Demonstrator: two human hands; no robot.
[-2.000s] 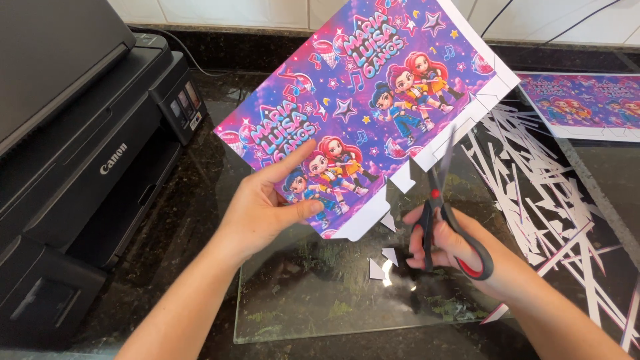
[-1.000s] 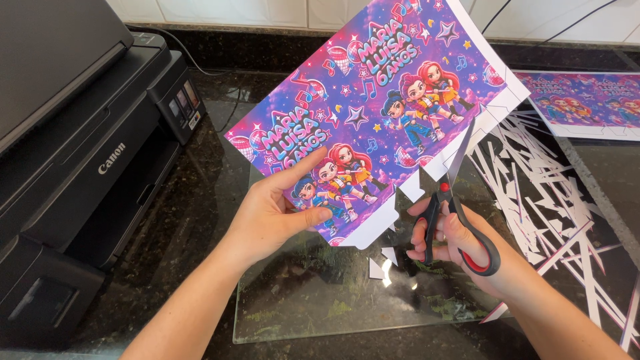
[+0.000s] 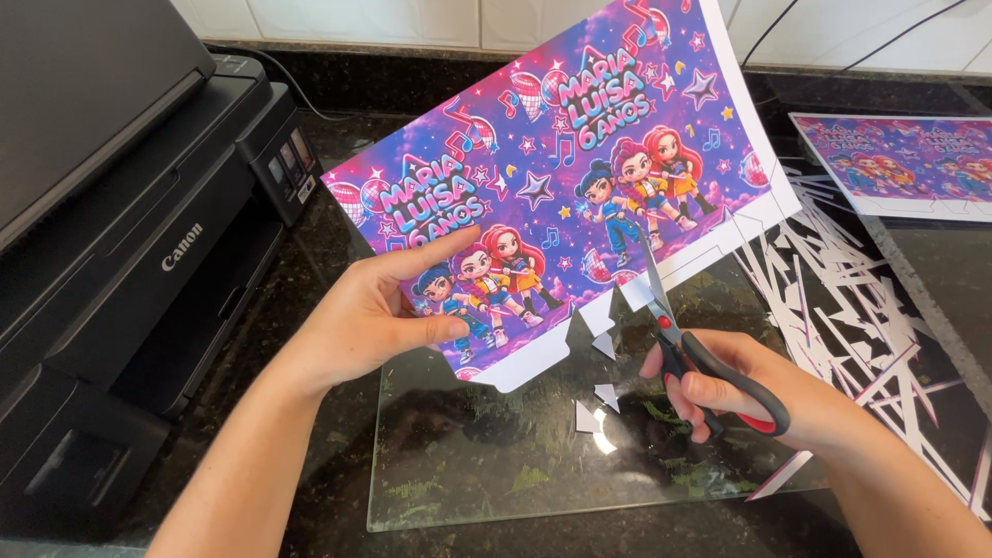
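Observation:
My left hand [image 3: 380, 310] grips the lower left part of a printed cardstock sheet [image 3: 535, 186], thumb on the front and the other fingers partly hidden behind. Cartoon figures, stars and lettering cover the purple sheet, which has a white margin with outlined tabs along its lower edge. In my right hand [image 3: 721, 387] are black-handled scissors [image 3: 665, 322] with red inner grips. Their blades are at the lower margin, near the sheet's middle. Left of them the margin has notches and a cut tab. Small white paper offcuts [image 3: 607, 397] lie below the sheet.
A glass cutting board [image 3: 465, 480] lies on the dark stone counter [image 3: 333, 496]. On the left stands a black Canon printer [image 3: 178, 232]. Many paper strips [image 3: 852, 318] are heaped at the right, with another printed sheet [image 3: 914, 163] behind them. Cables run by the tiled wall.
The scissors blades, upright and beside the sheet's margin earlier, now overlap its lower edge further left. Another small piece hangs or lies just under the margin.

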